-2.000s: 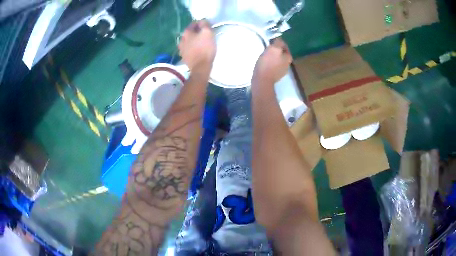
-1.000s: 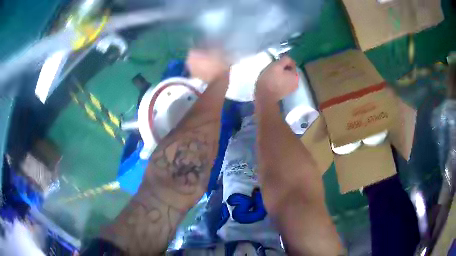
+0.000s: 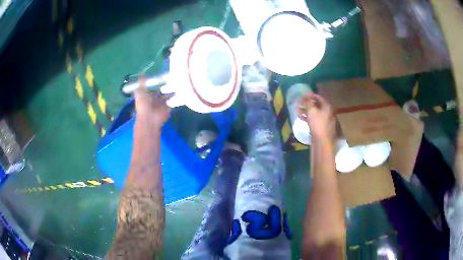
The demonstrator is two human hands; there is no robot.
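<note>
The white pump lid (image 3: 180,68) with a dark red seal ring is tilted, its ringed face in view, above the blue stool (image 3: 165,162). It meets the white pump barrel (image 3: 292,44), whose round mouth has a dark rim and looks bright white. My left hand (image 3: 150,104) is closed around the short silver bar (image 3: 161,81) at the lid's left side. My right hand (image 3: 316,114) is at a white canister (image 3: 300,129) lying right of my leg, with fingers bent over it. Blur hides whether it grips it or something small.
An open brown carton (image 3: 373,124) with white canisters stands at the right. Another brown carton (image 3: 401,40) is at the upper right. A person's dark-clothed leg (image 3: 414,213) is at the lower right. Yellow-black tape (image 3: 91,76) marks the green floor. My feet and legs are in the middle.
My left hand has left the barrel rim and taken the bar on the lid. My right hand has moved from the barrel rim down to the canister. The lid is higher in view and turned.
</note>
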